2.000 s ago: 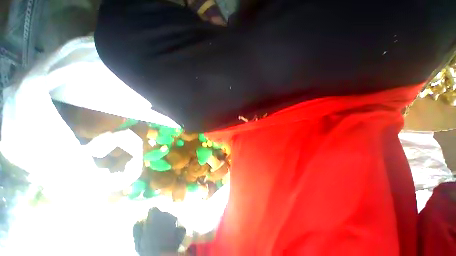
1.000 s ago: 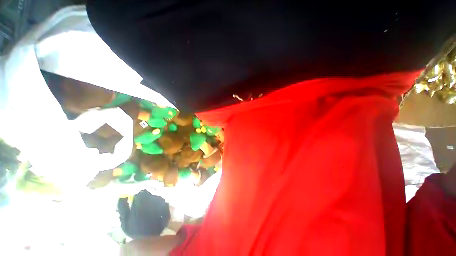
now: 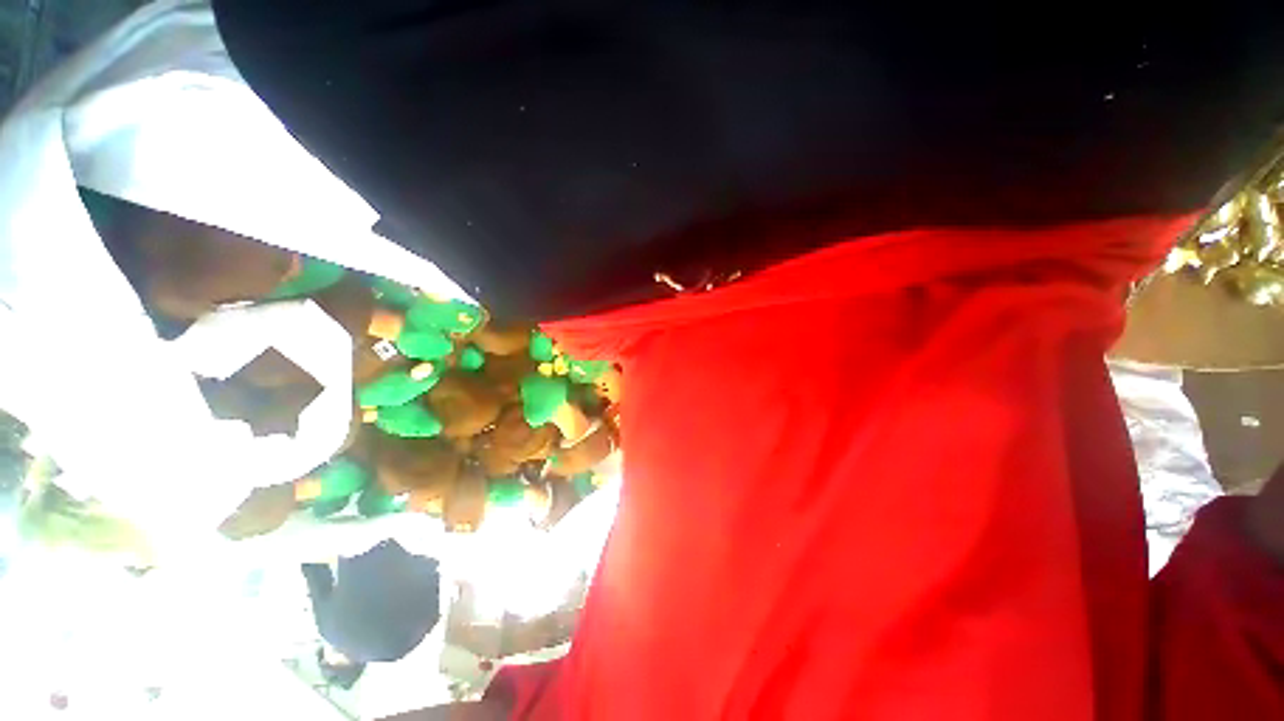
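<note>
Neither of my hands shows. A thin strip of my left forearm lies at the bottom edge beside its red sleeve (image 3: pixel 528 687), and my right red sleeve (image 3: pixel 1222 620) is cut off at the lower right. The large white sack (image 3: pixel 155 141) stands open at my left, its side washed out by glare. Inside it lies a jumbled heap of plush potted tree toys (image 3: pixel 465 402), with green leaves, brown pots and small yellow tips. A white loop handle (image 3: pixel 331 380) lies across the sack's opening.
An open carton (image 3: pixel 1190 327) at the right edge holds gold ornaments (image 3: pixel 1246 240). White plastic (image 3: pixel 1166 437) lies beside it. My dark-clothed lap fills the top. A blurred dark object (image 3: pixel 378 603) is at the lower left, in strong glare.
The view has shifted, so the sack and toys now sit further left in the picture. My left forearm, clearer one second ago, has mostly dropped below the bottom edge.
</note>
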